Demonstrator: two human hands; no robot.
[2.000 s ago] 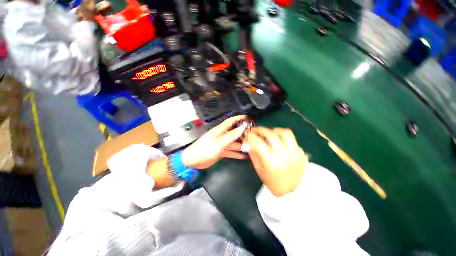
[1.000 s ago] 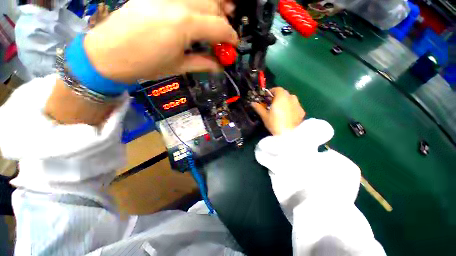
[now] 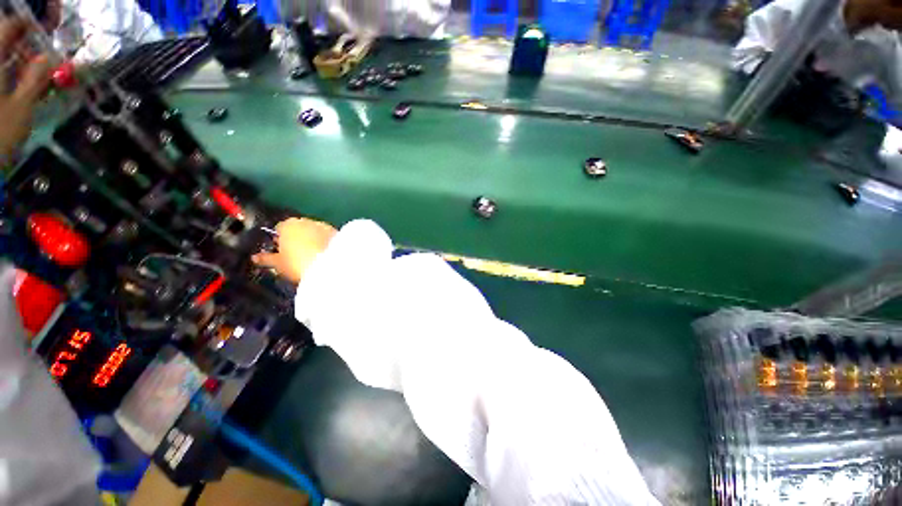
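The black test fixture stands at the left, tilted in view. My right hand reaches to its right side, fingertips at the small clamp area beside a thin red lever; what they touch is hidden. A grey rectangular screen lies in the front nest. My left hand is cut off by the upper left edge, its fingers curled at a red handle tip. The meter shows two rows of red digits.
A green conveyor belt carries spaced dark units. Stacked clear blister trays with orange-tailed parts stand at lower right. A blue cord hangs by the fixture. White-sleeved people are across the belt.
The view has swung right, so the fixture now sits at the left and the trays show. My left hand is now at the frame's edge. My right hand remains at the fixture.
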